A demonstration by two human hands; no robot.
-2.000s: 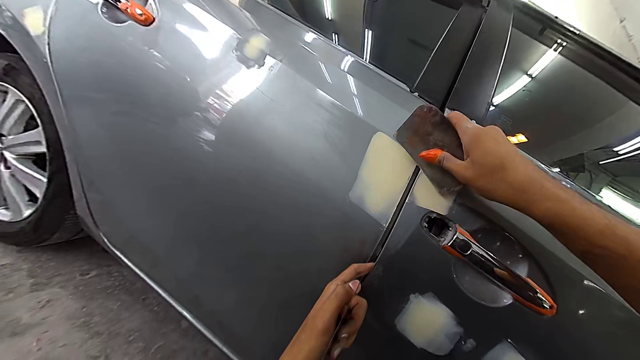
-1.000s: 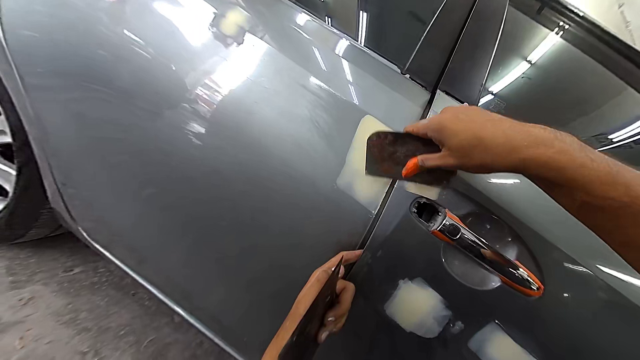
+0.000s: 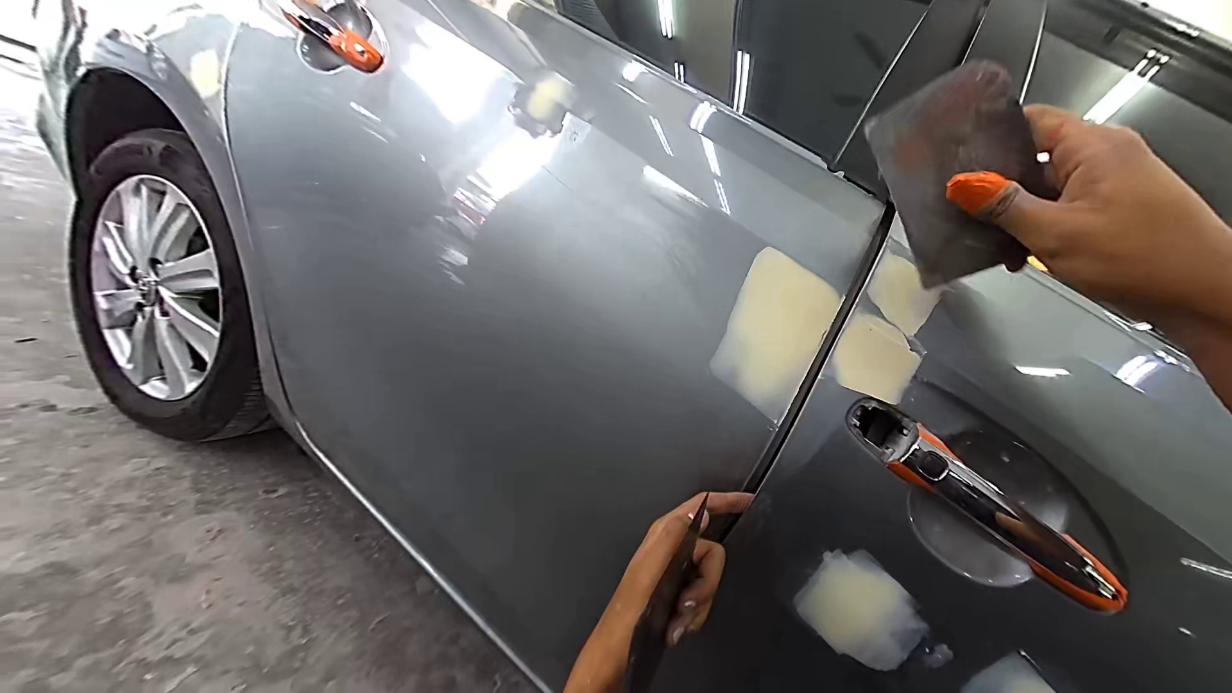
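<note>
My right hand [image 3: 1107, 202] grips a dark, flat, stained spreader [image 3: 948, 173], its thumb tipped in orange. The spreader is over the window pillar and the top of the front door, above pale filler patches [image 3: 874, 356]; whether it touches the car cannot be told. A larger cream filler patch [image 3: 780, 327] lies across the door gap on the grey rear door [image 3: 462, 366]. My left hand [image 3: 674, 577] is low at the door gap, one fingertip at the seam, with a dark thin plate [image 3: 669, 597], seen edge-on, held in it.
A chrome door handle with orange edges [image 3: 1001, 510] projects from the front door, with another filler patch [image 3: 861, 611] below it. The rear door handle [image 3: 332, 38] is at the upper left. Left of the doors are the rear wheel [image 3: 154, 289] and concrete floor [image 3: 173, 558].
The spreader was over the filler beside the door gap one second ago; my right hand has lifted it up and right, uncovering the patches. The view has shifted left.
</note>
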